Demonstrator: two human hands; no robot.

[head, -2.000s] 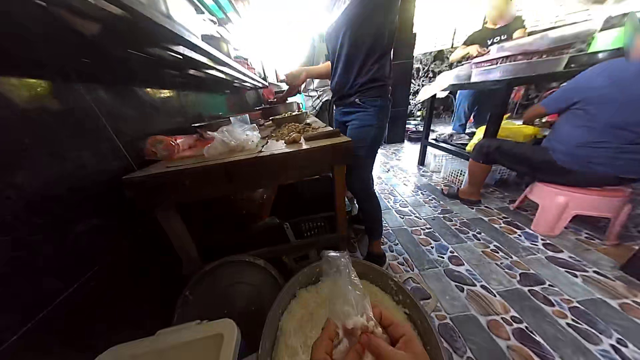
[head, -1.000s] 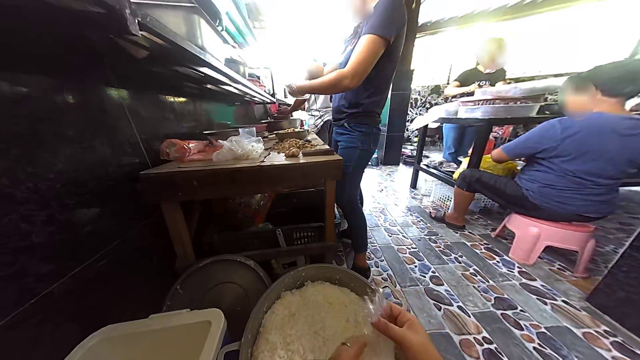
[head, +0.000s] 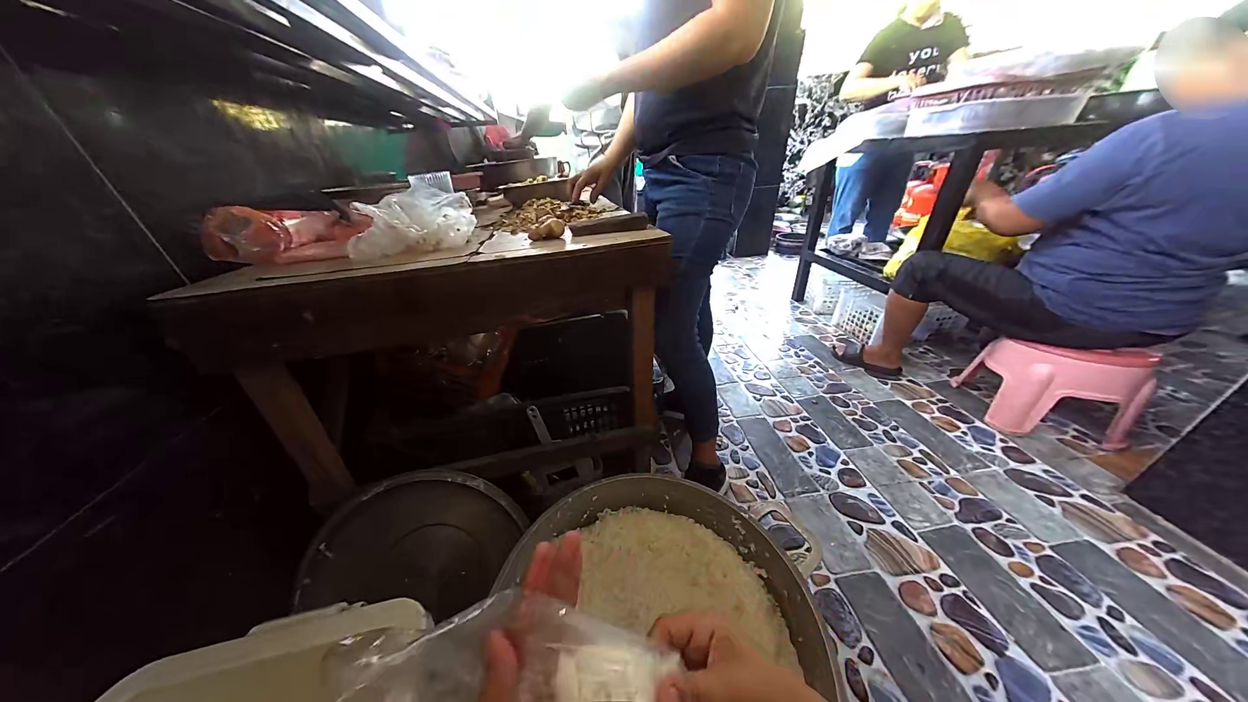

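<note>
A clear plastic bag (head: 526, 634) with a white lump of rice (head: 609, 673) in it is between my hands. My left hand (head: 546, 595) is behind the film, its fingers spread and partly blurred, seemingly supporting the bag. My right hand (head: 721, 658) pinches the bag's right end at the rice. Both hands are over a large metal pot (head: 648, 487) filled with white cooked rice (head: 673, 565).
Left of the pot are a round dark lid (head: 414, 541) and a pale plastic container (head: 283, 648). A wooden table (head: 419, 302) stands ahead beside a standing person (head: 707, 127). At right, another person (head: 1121, 214) sits on a pink stool (head: 1063, 380).
My hands have moved left from the pot's right rim, and the bag now lies stretched sideways between them. The standing person's nearer arm is raised differently.
</note>
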